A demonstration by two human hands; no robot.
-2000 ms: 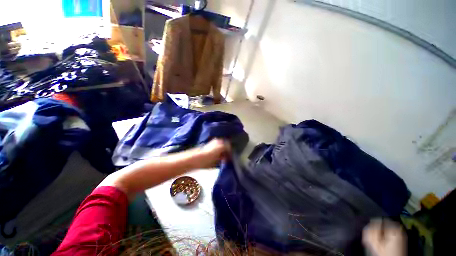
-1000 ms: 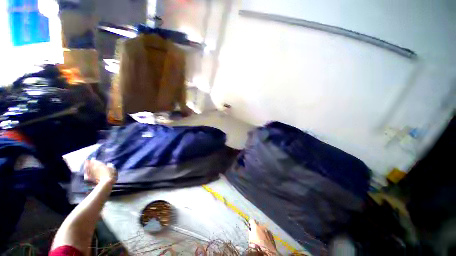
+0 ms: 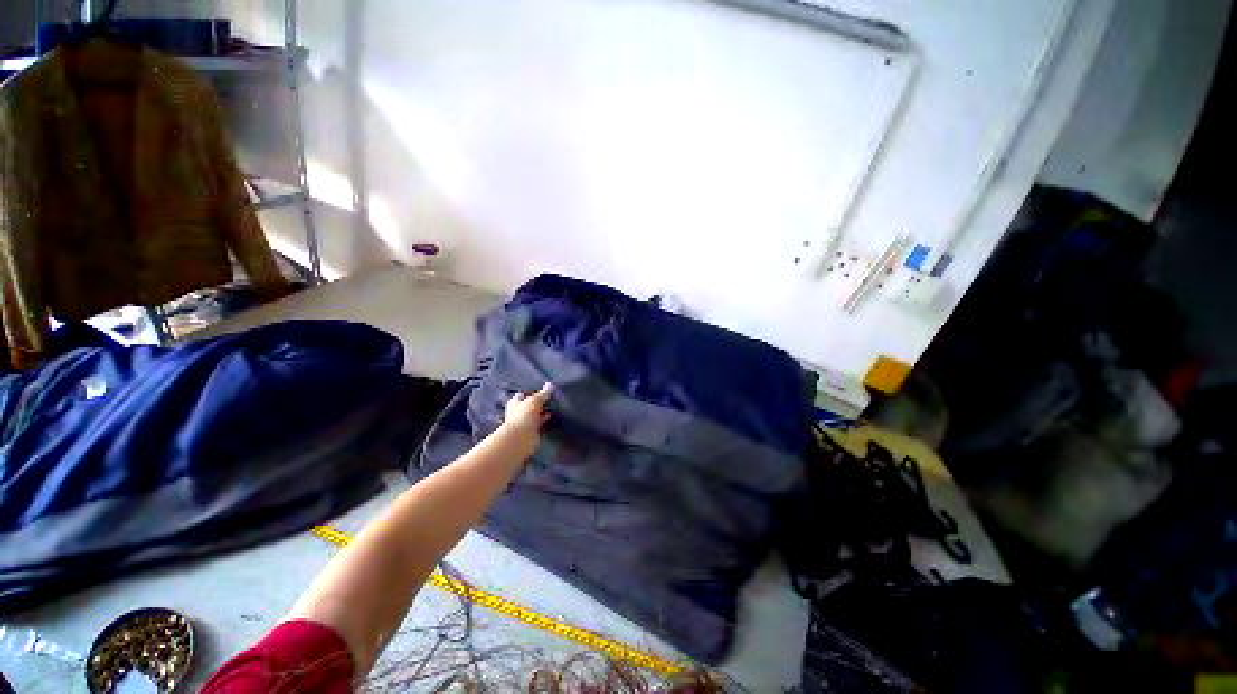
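Observation:
My left hand point(image 3: 526, 412), with the arm in a red sleeve, reaches from the lower left onto the right pile. Its fingers are closed on the edge of the top grey jacket point(image 3: 638, 481), near the pile's left side. This jacket lies with grey cloth towards me and navy behind. My right hand is not in view. The round button dish point(image 3: 141, 651), full of gold-brown buttons, is at the lower left. The left pile of jackets point(image 3: 204, 434) lies beyond the dish, navy on top with a small white label.
A yellow tape measure point(image 3: 529, 617) runs across the white table point(image 3: 502, 664) in front of the piles. Black hangers point(image 3: 882, 502) lie right of the pile. Dark bags and cloth point(image 3: 1058, 366) are at the far right. A brown jacket point(image 3: 122, 190) hangs at the far left.
The view has swung right. My left hand has moved from the left pile to the right pile. My right hand, near the tape measure a second ago, has gone out of view.

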